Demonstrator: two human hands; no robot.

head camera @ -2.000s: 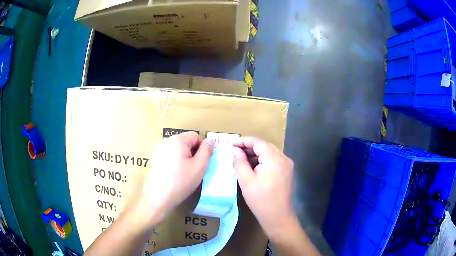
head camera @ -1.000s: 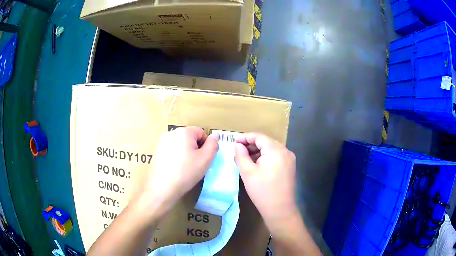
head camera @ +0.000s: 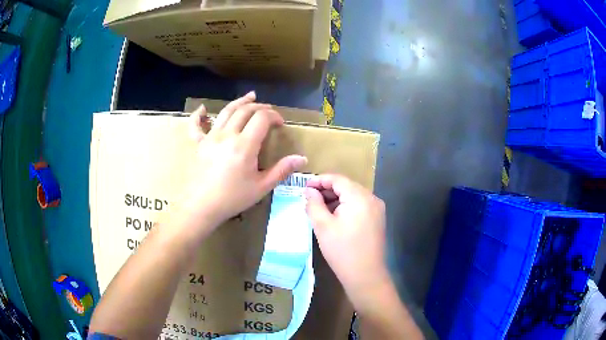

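A tan shipping carton [head camera: 159,159] with printed text fills the middle of the view. A pale-blue barcode label strip [head camera: 286,249] hangs over its printed side and curls down to the bottom. A white barcode sticker [head camera: 296,180] shows at the strip's top end. My right hand [head camera: 349,232] pinches the strip's top right edge between thumb and fingers. My left hand [head camera: 229,163] is open, its fingers spread over the carton's upper edge and its thumb at the sticker's left end. It hides part of the print.
Two orange-and-blue tape dispensers lie on the green bench [head camera: 73,133] at left, one [head camera: 45,184] above the other [head camera: 73,293]. Another carton [head camera: 232,40] stands beyond. Blue bins [head camera: 485,252] stand at right, one holding black cables [head camera: 555,285]. Yellow-black tape marks the grey floor.
My left hand has let go of the strip's left edge, moved up and spread its fingers over the carton's edge. My right hand still pinches the strip.
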